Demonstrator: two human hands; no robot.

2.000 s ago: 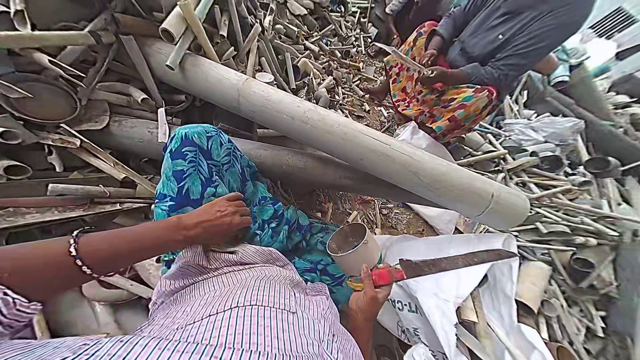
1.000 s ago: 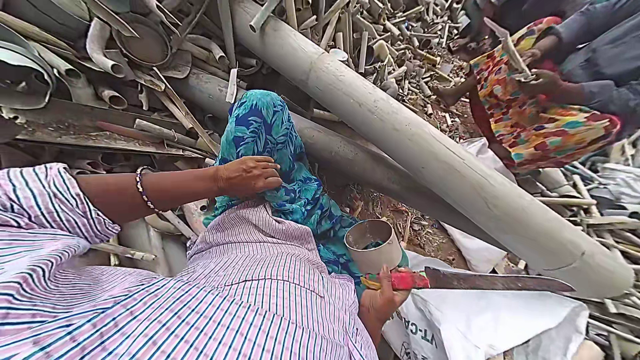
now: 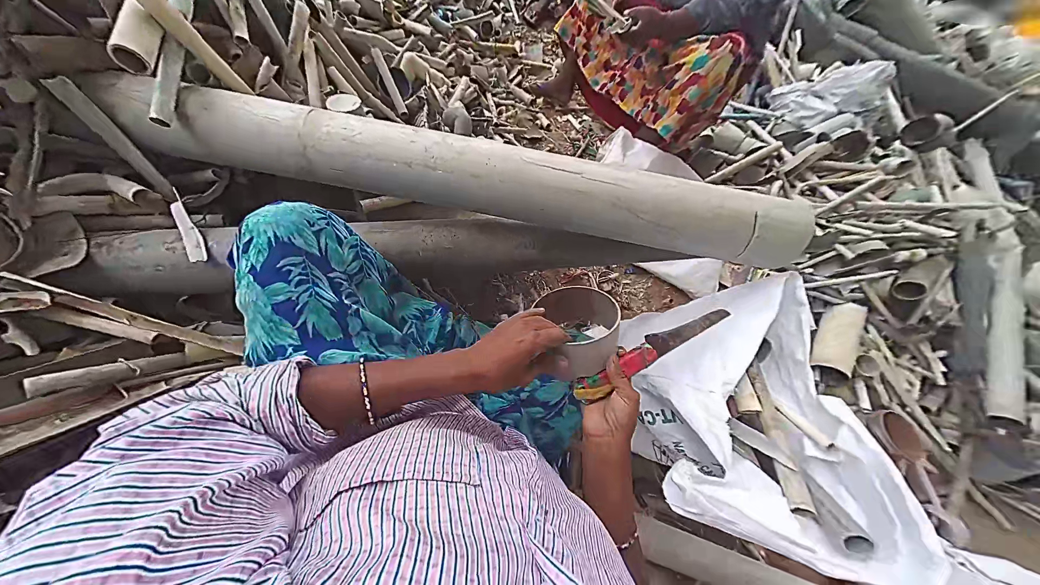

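Note:
My left hand (image 3: pixel 520 349) is at the left side of a short, wide pipe section (image 3: pixel 597 353), with its fingers over the near rim. Small dark and white bits lie inside the pipe section. Low on its right side, my right hand (image 3: pixel 613 406) holds the red taped handle (image 3: pixel 615 374) of a large knife. The knife's dark, worn blade (image 3: pixel 689 331) points up and right over a white sack. My right fingers are close to the pipe section's wall; whether they also grip it is partly hidden.
A long, thick grey pipe (image 3: pixel 455 166) crosses in front of my knee, with a darker pipe (image 3: pixel 455 244) beneath. The white woven sack (image 3: pixel 731 390) lies at right. Heaps of pipe scraps (image 3: pixel 877 211) surround me. Another person (image 3: pixel 658 65) sits beyond the long pipe.
My left hand has moved from my knee to the pipe section. My right hand still holds the knife; its blade now points more upward. The view has shifted.

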